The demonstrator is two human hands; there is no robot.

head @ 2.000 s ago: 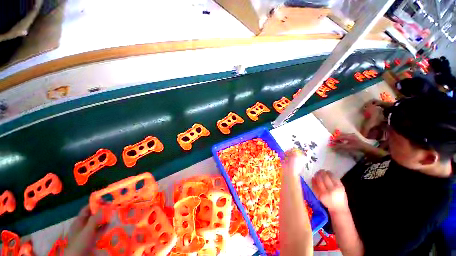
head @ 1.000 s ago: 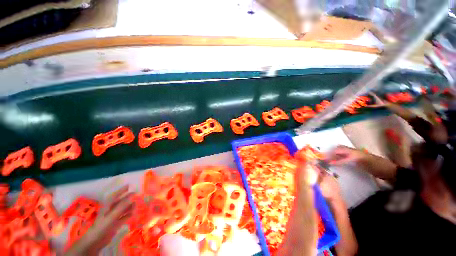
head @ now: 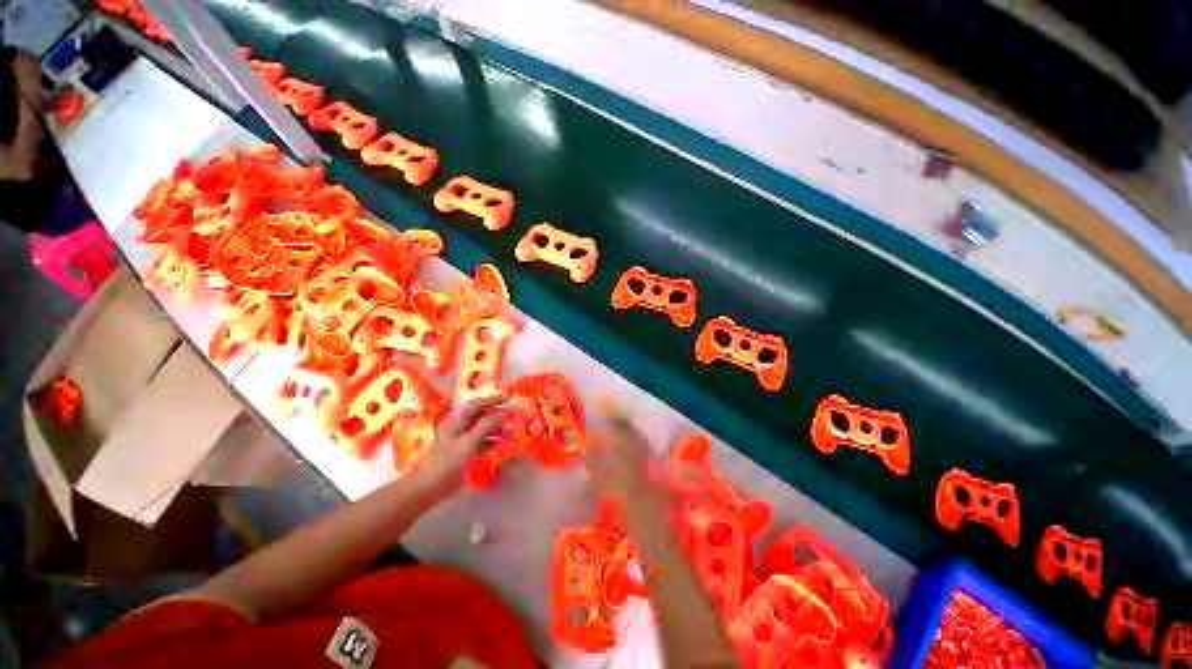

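My left hand point(head: 473, 431) has its fingers on the edge of an orange controller shell point(head: 507, 447), at the near end of the large left shell pile point(head: 294, 255). Another orange shell point(head: 562, 421) lies against it, between my hands. My right hand point(head: 620, 451) is blurred, just right of that shell; its fingers are unclear. Below, beside my right forearm, are one or two orange shells point(head: 575, 588) with a pale item over part of them. A smaller shell pile point(head: 804, 604) lies right of my right forearm.
A green conveyor belt point(head: 784, 261) carries a spaced row of orange shells beyond the table. A blue bin point(head: 931, 601) of small orange parts is at the lower right. An open cardboard carton point(head: 157, 418) is at the left below the table. A metal bar point(head: 235, 79) crosses the belt edge.
The view has swung left, bringing the large left pile and carton into sight; the blue bin is now at the lower right. My left hand has moved onto a shell beside that pile.
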